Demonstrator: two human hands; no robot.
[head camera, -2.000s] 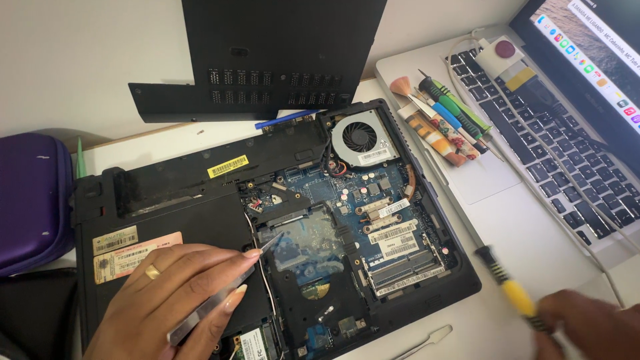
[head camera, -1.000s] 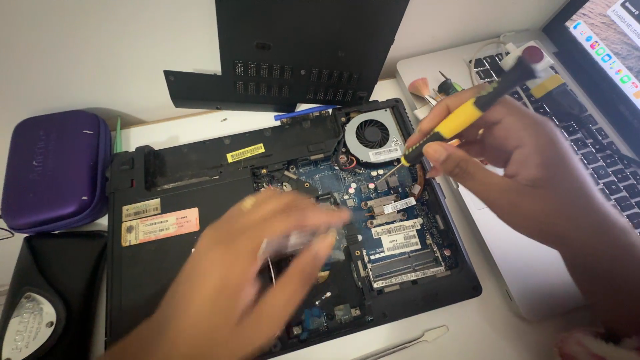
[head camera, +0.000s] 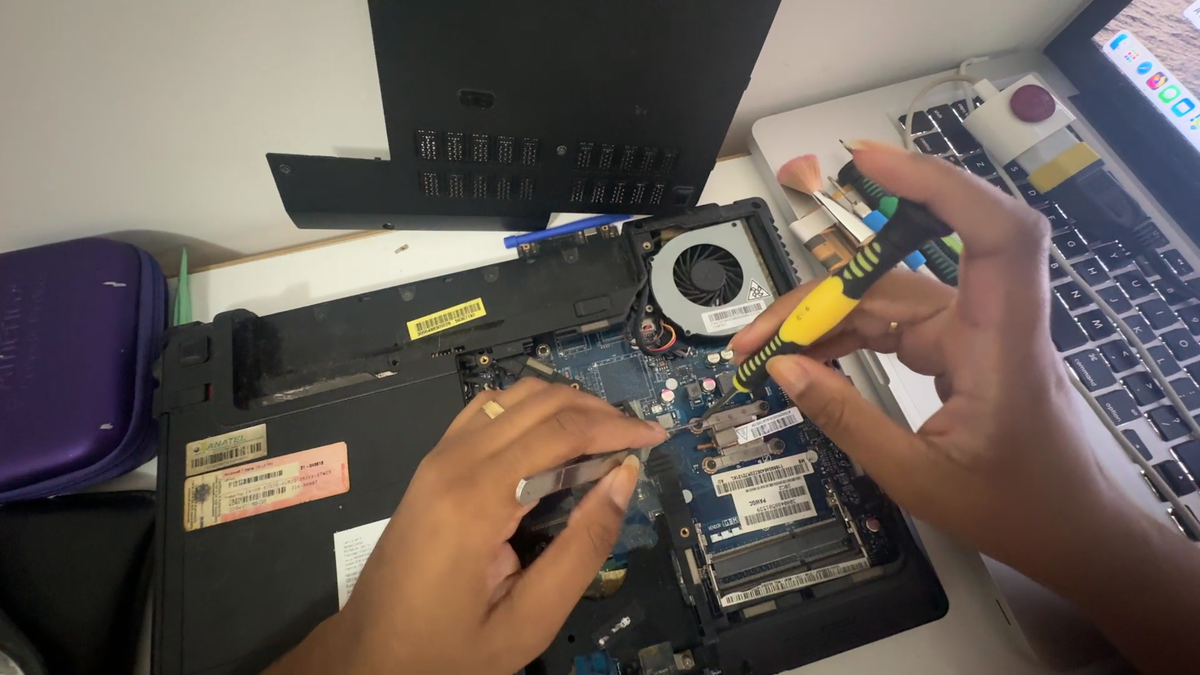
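Note:
An upturned black laptop base (head camera: 309, 375) lies with its circuit board (head camera: 600, 370) and cooling fan (head camera: 708, 277) exposed. My left hand (head camera: 525, 506) pinches metal tweezers (head camera: 572, 476), whose tips reach right toward a screw spot at the corner of the metal heatsink bracket (head camera: 741, 417). In my right hand (head camera: 937, 347) is a yellow and black screwdriver (head camera: 816, 314), tilted down to the left. Its tip meets the same corner, close to the tweezer tips; whether they touch cannot be told. Memory slots (head camera: 787, 553) sit below the bracket.
A black bottom cover (head camera: 562, 94) leans against the wall behind, near a blue pry tool (head camera: 567, 231). On the right, a silver laptop (head camera: 825, 122) bears a brush (head camera: 825, 197), other tools and a cable. A purple case (head camera: 75, 366) and a black pouch (head camera: 75, 581) are at left.
The right hand has brought the screwdriver from the lower right to the heatsink bracket, its tip now lower than one second ago. My left hand has moved right with the tweezers, toward that bracket.

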